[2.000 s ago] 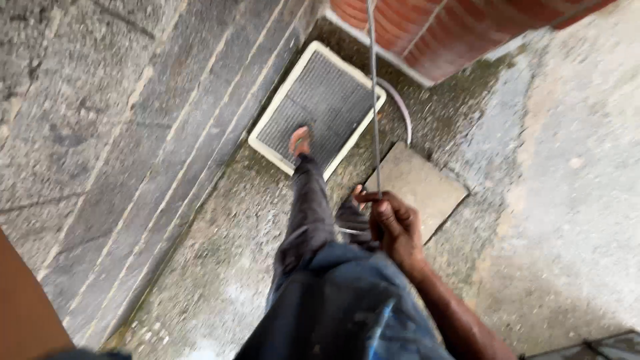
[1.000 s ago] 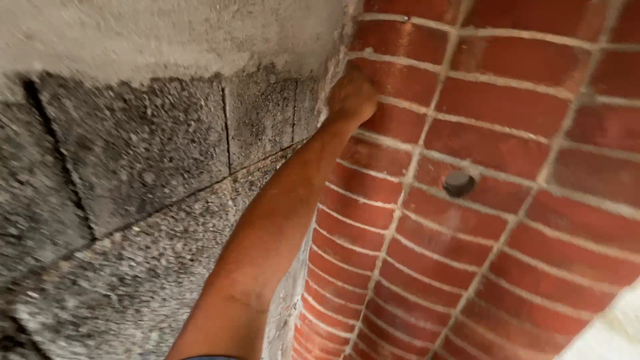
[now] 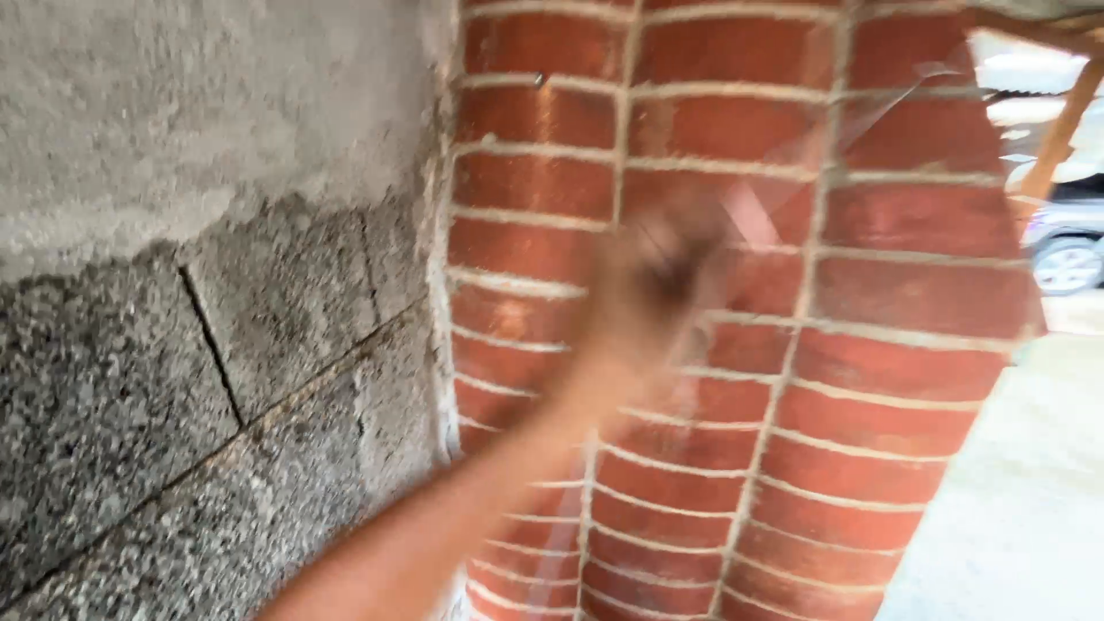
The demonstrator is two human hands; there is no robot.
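My left hand (image 3: 664, 250), strongly blurred, is in front of a red brick wall (image 3: 914, 293) with pale mortar lines. Its forearm reaches up from the bottom edge, left of centre. The blur hides the fingers and whether they touch the brick. A pale, see-through streak (image 3: 798, 185) runs from beside the hand towards the upper right; whether it is a held thing cannot be told. A small dark nail or hole (image 3: 540, 79) marks a mortar line above the hand. My right hand is out of view.
On the left, a rough grey block wall (image 3: 285, 285) with a smoother cement coat (image 3: 207, 95) above it meets the brick at an inner corner. Beyond the brick's right edge are a slanted wooden post (image 3: 1061, 138), a parked car (image 3: 1069, 250) and pale ground (image 3: 1018, 483).
The view has swung from the ground and my feet up to the walls. My left hand has moved away from the wall corner, rightwards across the brick.
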